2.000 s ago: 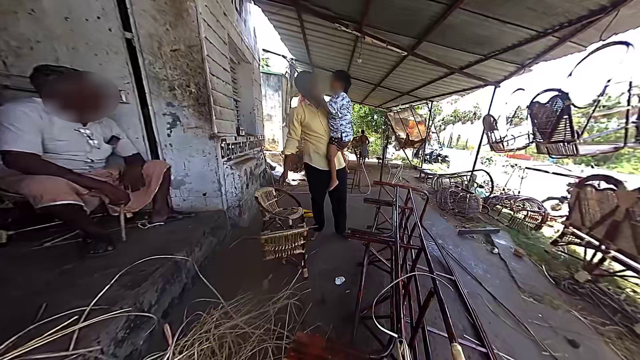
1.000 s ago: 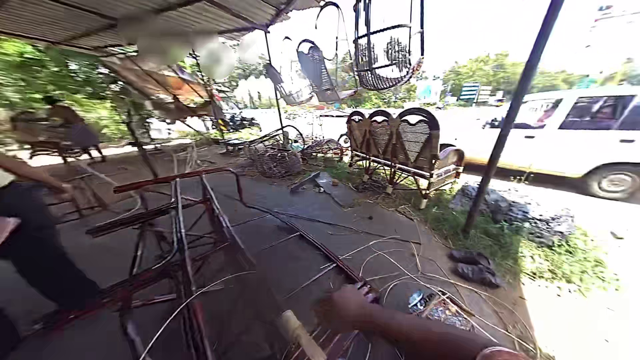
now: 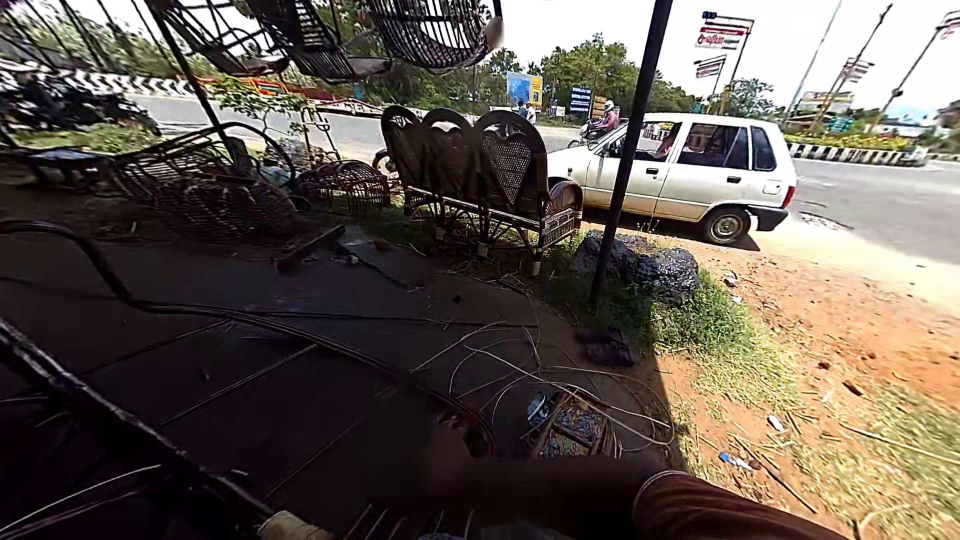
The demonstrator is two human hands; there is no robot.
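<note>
My right hand (image 3: 450, 442), dark and blurred, reaches in from the lower right and lies at the near end of a long, bent dark cane pole (image 3: 352, 351). Whether its fingers close around the pole is unclear. A thin band circles the forearm. My left hand is out of view. At the lower left runs a dark frame pole (image 3: 142, 435), its near end wrapped in a pale binding (image 3: 292, 527). Loose pale cane strips (image 3: 555, 371) curl over the ground right of my right hand, around a patterned bundle (image 3: 574, 427).
A cane settee (image 3: 480, 176) with heart-patterned backs stands ahead, beside woven cane pieces (image 3: 225, 202). Cane swing seats (image 3: 427, 34) hang above. A dark post (image 3: 626, 157) rises near a black rock-like heap (image 3: 660, 266) and dark footwear (image 3: 606, 349). A white car (image 3: 675, 176) stands beyond.
The view has turned far right, leaving the people under the roof out of sight. My right hand, absent two seconds ago, was at the pole's end one second ago and is still there.
</note>
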